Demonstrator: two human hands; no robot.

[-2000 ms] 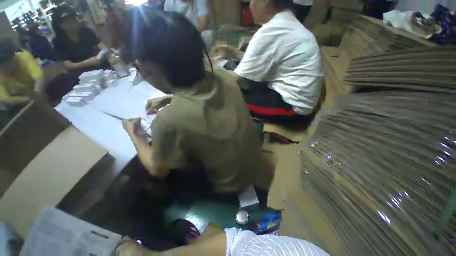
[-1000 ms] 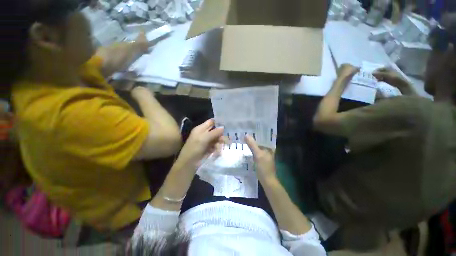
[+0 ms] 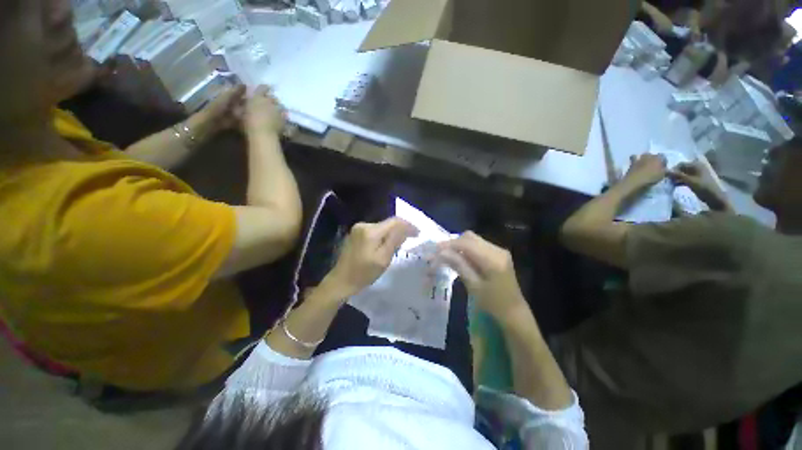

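A thin white leaflet (image 3: 420,221) is between my two hands above my lap, its upper part tilted and bright. My left hand (image 3: 371,253) pinches its left side, with a bracelet on the wrist. My right hand (image 3: 479,265) pinches its right side. A stack of leaflets (image 3: 406,309) with small grey print and short black bars lies on my dark-trousered lap under my hands. The fingers blur against the sheets, so the exact fold cannot be told.
An open brown carton (image 3: 506,95) stands on the white table (image 3: 303,66) ahead. Small white cartons (image 3: 167,57) are heaped at left, others at right. Workers sit close on both sides, one in a yellow shirt (image 3: 114,264). A pale cord (image 3: 303,255) hangs by my left arm.
The view has turned from the right to my lap. Since one second ago, the held leaflet has gone from upright and spread to lower and smaller in view, and my hands have drawn closer together.
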